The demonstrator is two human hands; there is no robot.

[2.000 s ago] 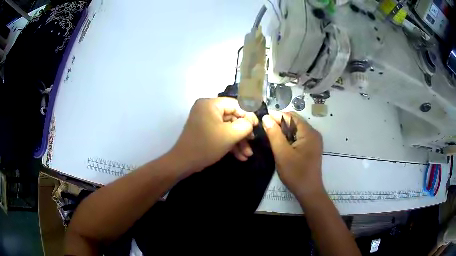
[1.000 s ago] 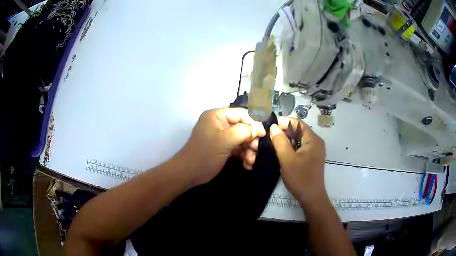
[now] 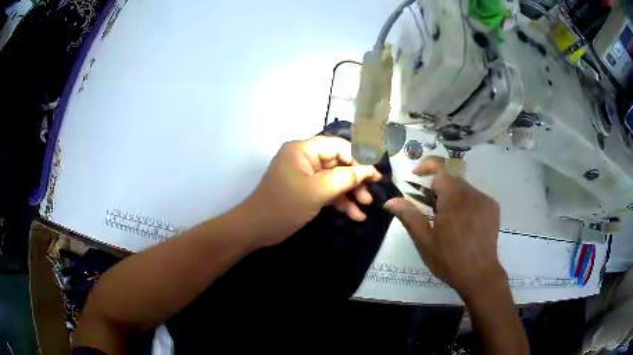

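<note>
A dark garment runs from my lap up over the table edge to a narrow end beneath the yellowed machine lamp. My left hand pinches the narrow dark end between thumb and fingers, just left of the needle area. My right hand is just right of the cloth, thumb and forefinger apart, with small dark thread snips held in it. The snips point left towards the cloth. The needle and presser foot are hidden behind the lamp.
The off-white sewing machine head with a green scrap stands at upper right. A dark embroidered heap lies at left. A brown cardboard box is below left. A red-and-blue loop lies at the table's right edge.
My right hand has moved right and away from the cloth, its thumb and forefinger opening, with the snips showing more clearly. My left hand keeps its pinch. The view has shifted slightly.
</note>
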